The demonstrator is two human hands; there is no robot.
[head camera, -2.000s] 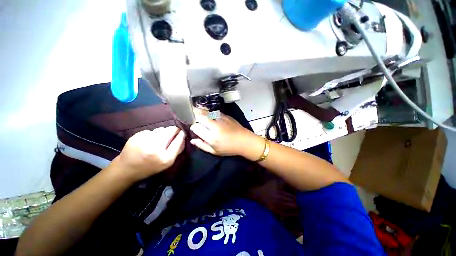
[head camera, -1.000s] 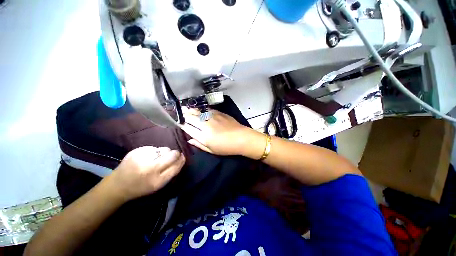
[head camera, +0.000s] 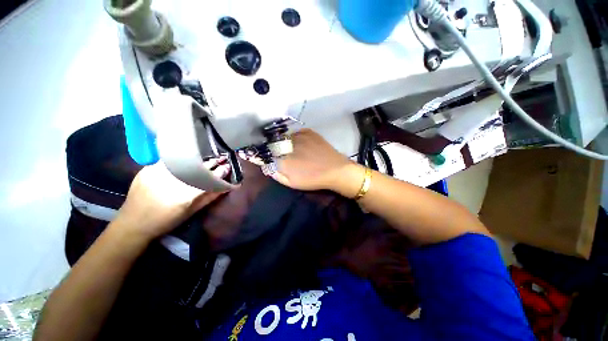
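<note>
The dark maroon and black garment panels point(head camera: 267, 210) lie under the head of the white sewing machine point(head camera: 320, 73) and spill onto my lap. My left hand point(head camera: 160, 196) is on the cloth left of the needle area, its fingertips partly hidden behind the machine's end cover. My right hand point(head camera: 310, 163) lies on the cloth just right of the presser foot area, its fingertips close to the metal parts. The needle itself is hidden. White bands point(head camera: 215, 280) show along dark cloth edges. Whether either hand pinches the cloth is hard to see.
Black-handled scissors point(head camera: 375, 152) lie right of my right hand, partly hidden by it. A maroon strip point(head camera: 413, 138) and a green-handled tool point(head camera: 437, 159) lie farther right. A light blue piece point(head camera: 137, 126) hangs at the machine's left end. A cardboard box point(head camera: 540, 203) stands below right.
My left hand has moved up and forward to the machine's end cover. My right hand has shifted slightly right and up. The view has shifted, and the scissors are now more covered.
</note>
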